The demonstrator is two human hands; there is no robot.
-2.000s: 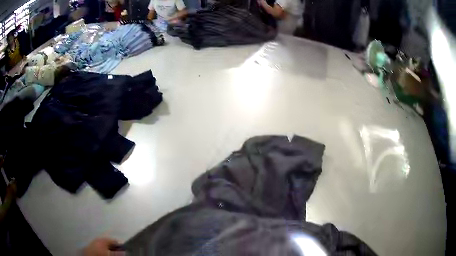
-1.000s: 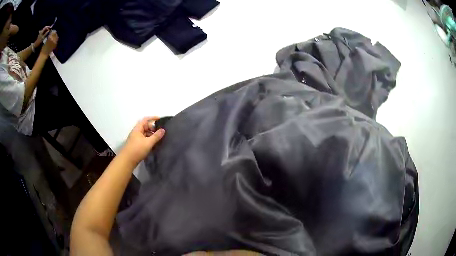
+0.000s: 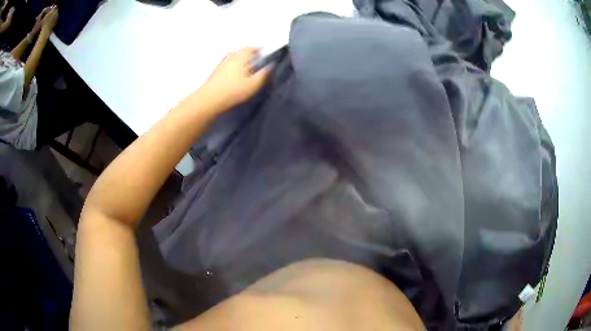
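A large grey garment (image 3: 389, 136) with shiny, folded cloth lies over the table nearest me. My left hand (image 3: 236, 77) grips its dark edge at the upper left, with a raised fold beside it. My right forearm crosses the bottom centre, over the lower part of the garment. A small strip of skin, perhaps my right hand (image 3: 516, 320), shows at the bottom right edge; its grip cannot be made out. A small white tag (image 3: 527, 294) lies at the garment's lower right edge.
The white table (image 3: 155, 58) shows around the garment. At the far left a person's arms and pale top (image 3: 18, 97) are beside the table, near navy cloth (image 3: 74, 18). A red thing (image 3: 586, 311) is at the right edge.
My left hand has moved up and right with the garment's edge, folding cloth over. My right forearm now shows much more at the bottom. The white tag has come into view.
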